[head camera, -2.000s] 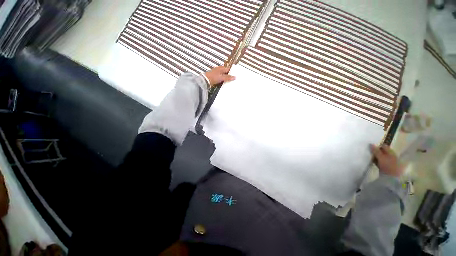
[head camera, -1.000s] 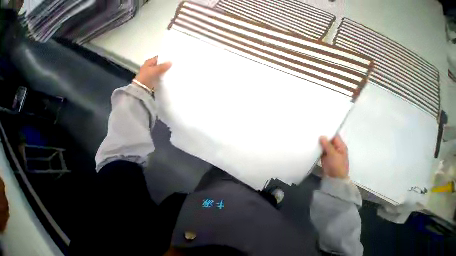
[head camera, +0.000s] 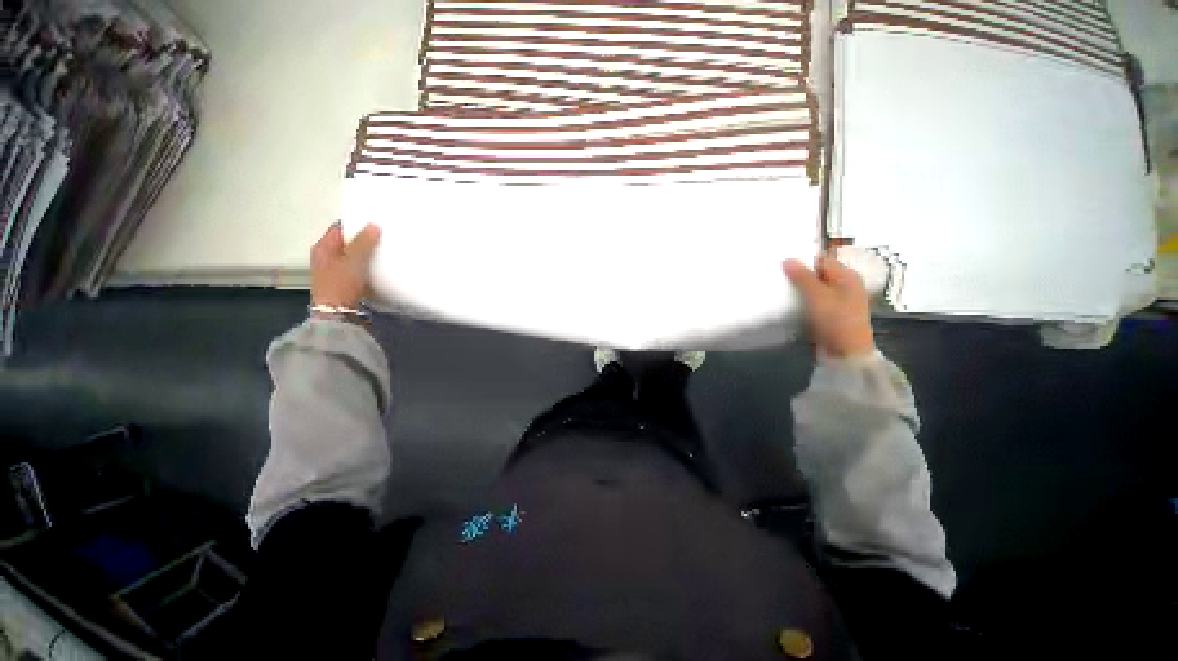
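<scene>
A white sheet (head camera: 581, 245) with brown strips (head camera: 581, 145) across its far part is held by both hands at the table's near edge, its near part bowed over the edge. My left hand (head camera: 344, 269) grips its left side. My right hand (head camera: 833, 304) grips its right side. The sheet's far part overlaps more striped rows (head camera: 620, 58) lying on the table; whether it touches them I cannot tell. Another white sheet (head camera: 988, 168) with strips at its far end lies to the right.
Fanned grey layered pieces (head camera: 142, 168) stand at the table's left end. The off-white tabletop (head camera: 284, 103) ends in a near edge before me. A dark crate-like frame (head camera: 181, 588) is on the floor at lower left. A slim black bar (head camera: 1137, 103) lies at far right.
The held sheet has moved away from my body towards the striped rows and turned level. Earlier it was lifted off the right-hand stack and carried left. The view has turned left.
</scene>
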